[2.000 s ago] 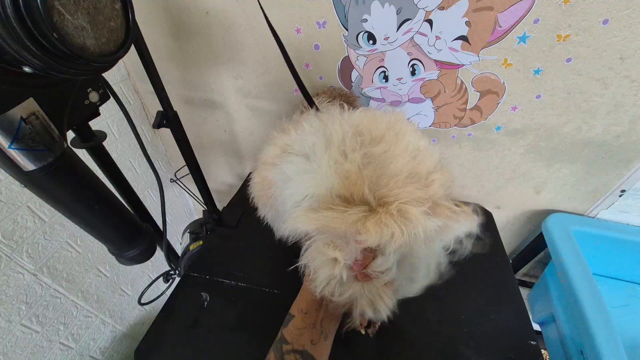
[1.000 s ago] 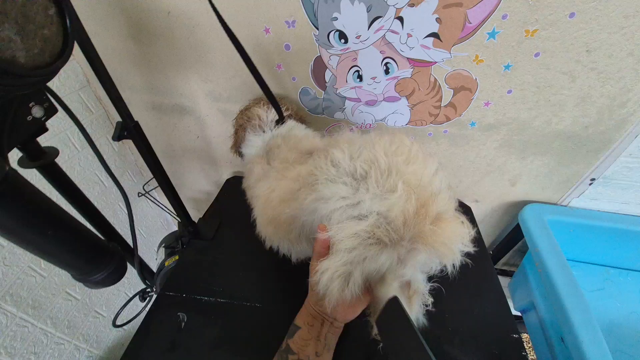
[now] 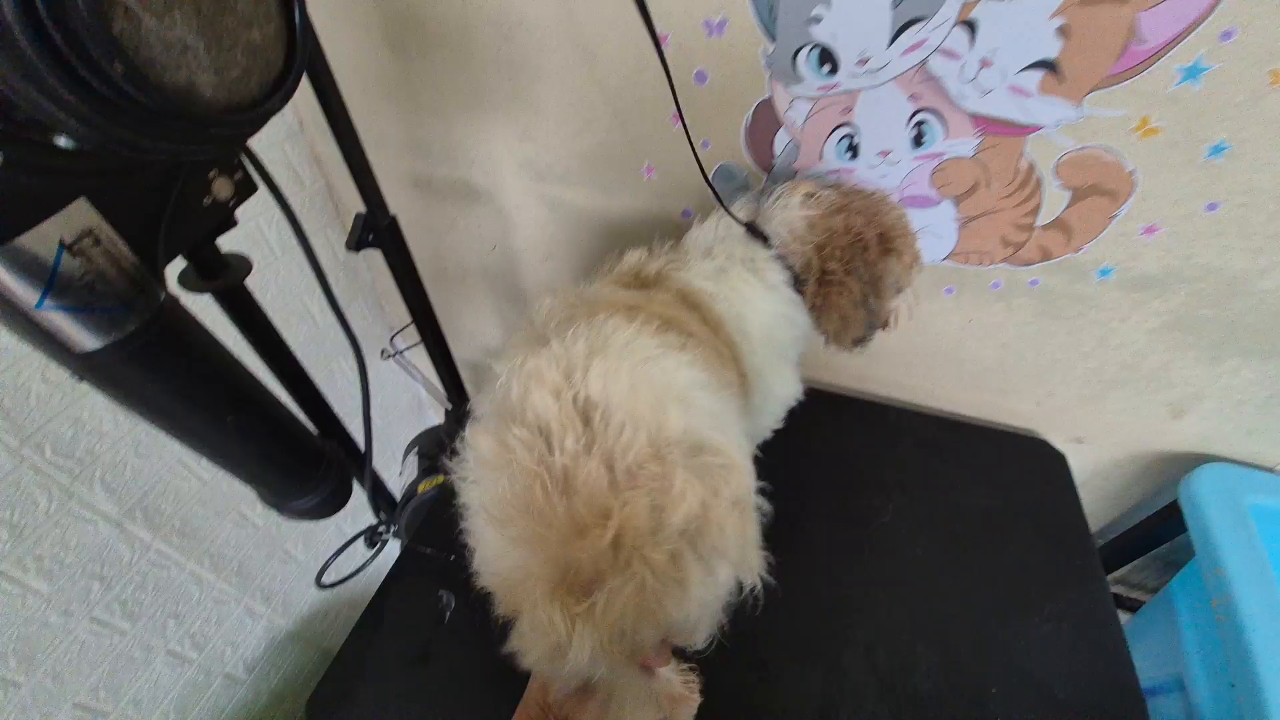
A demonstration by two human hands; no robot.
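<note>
A cream and tan long-haired dog (image 3: 620, 440) stands on a black grooming table (image 3: 930, 560), its rump toward me and its brown-eared head at the wall. A black grooming loop (image 3: 757, 233) runs down to its neck. One of my hands, apparently the left (image 3: 545, 700), shows only as a strip of skin at the bottom edge, against the fur of the dog's rear; its fingers are hidden, so its grip cannot be told. My right hand is out of the frame.
A black stand dryer with a long nozzle (image 3: 200, 400) is at the left, beside a black pole (image 3: 385, 240) and a hanging cable (image 3: 330, 300). A light blue plastic tub (image 3: 1220, 580) stands at the right. The wall behind bears a cartoon cat sticker (image 3: 890, 140).
The dog has turned: its rear has swung left and its head has moved right along the wall. The tattooed hand under its belly and the dark object near it are no longer seen there.
</note>
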